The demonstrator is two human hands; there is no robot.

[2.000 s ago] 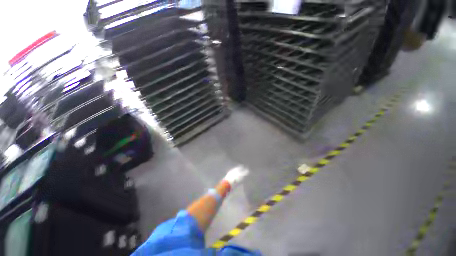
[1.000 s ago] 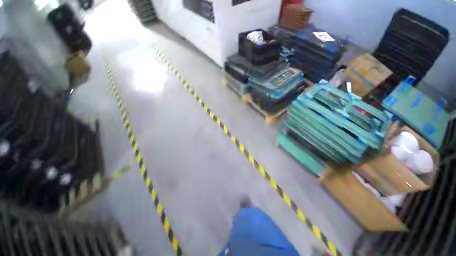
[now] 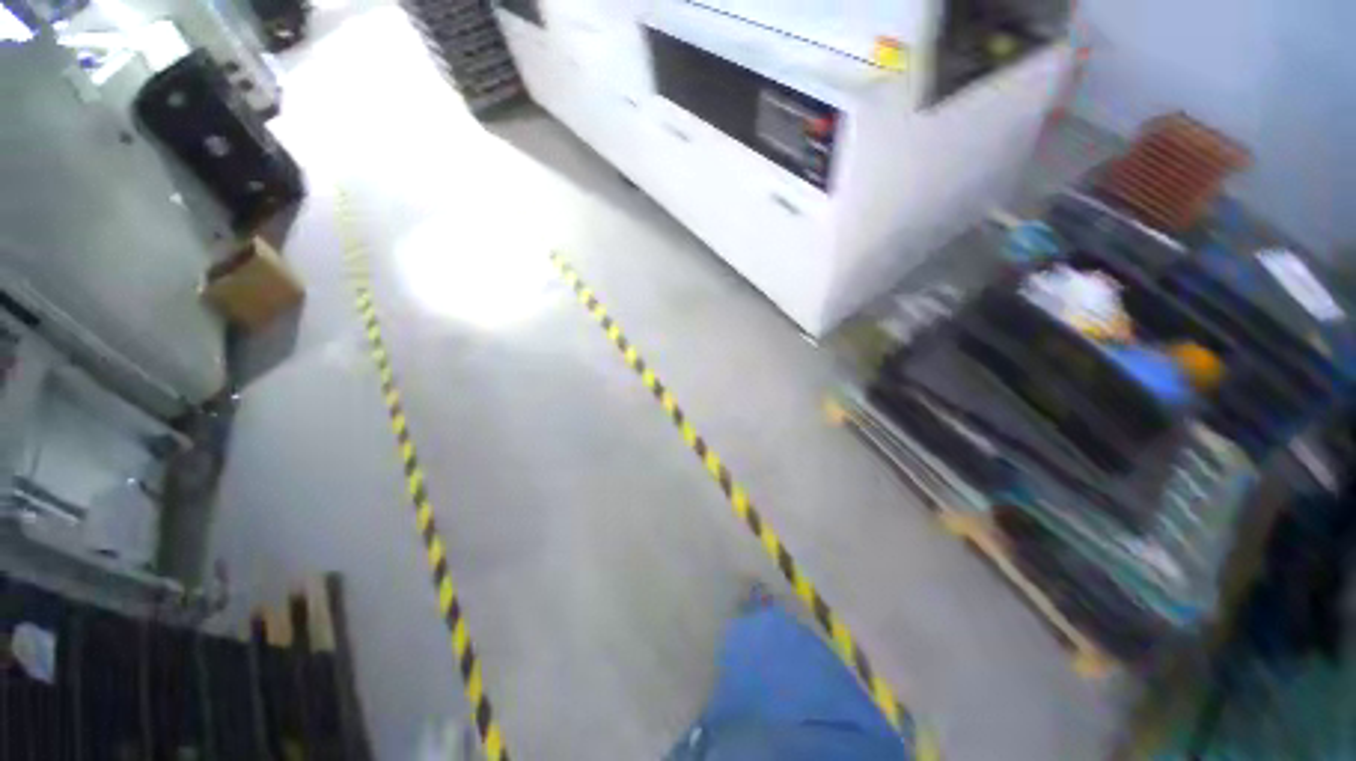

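Neither of my hands can be made out. Blue clothing [image 3: 781, 691] shows at the bottom centre, with a small dark tip beyond it that may be a shoe. A small pale blur at the bottom edge, left of centre, is too unclear to name. Nearest at the right, a low wooden pallet [image 3: 974, 531] bears flat dark and greenish panels and a black box [image 3: 1071, 402] with white, blue and orange things in it. The picture is blurred.
Yellow-black tape lines [image 3: 424, 513] run along the grey floor aisle. A white machine [image 3: 744, 208] stands ahead on the right. A cardboard box [image 3: 253, 286] and a black case-like object [image 3: 220, 137] stand at the left. Dark slatted racks [image 3: 179, 691] fill the lower left.
A white-gloved hand seen two seconds ago is out of view. The view has turned and advanced along the aisle. The white machine and pallet look nearer; the green stack has left the picture.
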